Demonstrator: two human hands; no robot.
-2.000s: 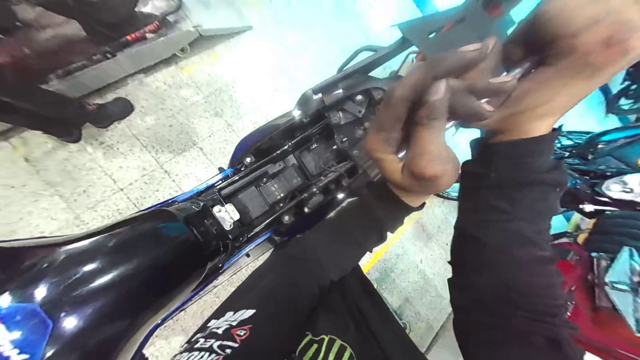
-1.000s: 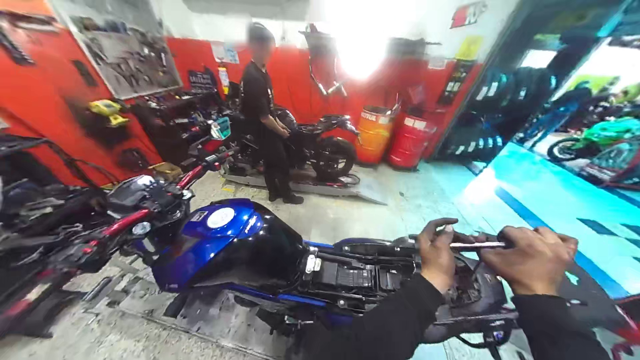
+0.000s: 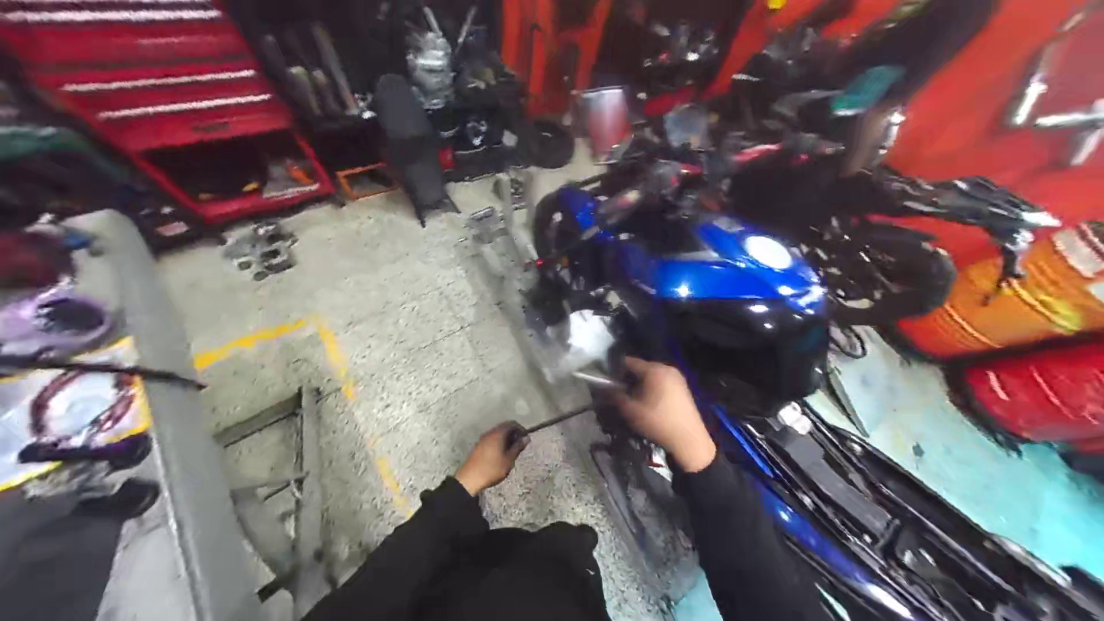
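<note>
My left hand [image 3: 493, 457] is closed around one end of a thin dark rod [image 3: 559, 420], low over the floor. The rod runs right towards my right hand [image 3: 662, 405], which is beside the blue motorcycle [image 3: 733, 272] and holds a short silvery metal tool [image 3: 597, 378], too blurred to name exactly. Whether the rod reaches my right hand cannot be told. Behind the fuel tank the motorcycle's seat area is uncovered, and its rear frame [image 3: 849, 496] shows at the lower right.
A red tool cabinet [image 3: 185, 121] stands at the upper left. A grey bench edge [image 3: 164, 371] runs down the left, with a metal frame [image 3: 306, 500] on the floor beside it. An orange drum [image 3: 1000, 302] and a red drum [image 3: 1035, 392] are at the right.
The view has swung far to the left. My hands were together over the motorcycle's rear; now they are apart at its near side, by the engine area.
</note>
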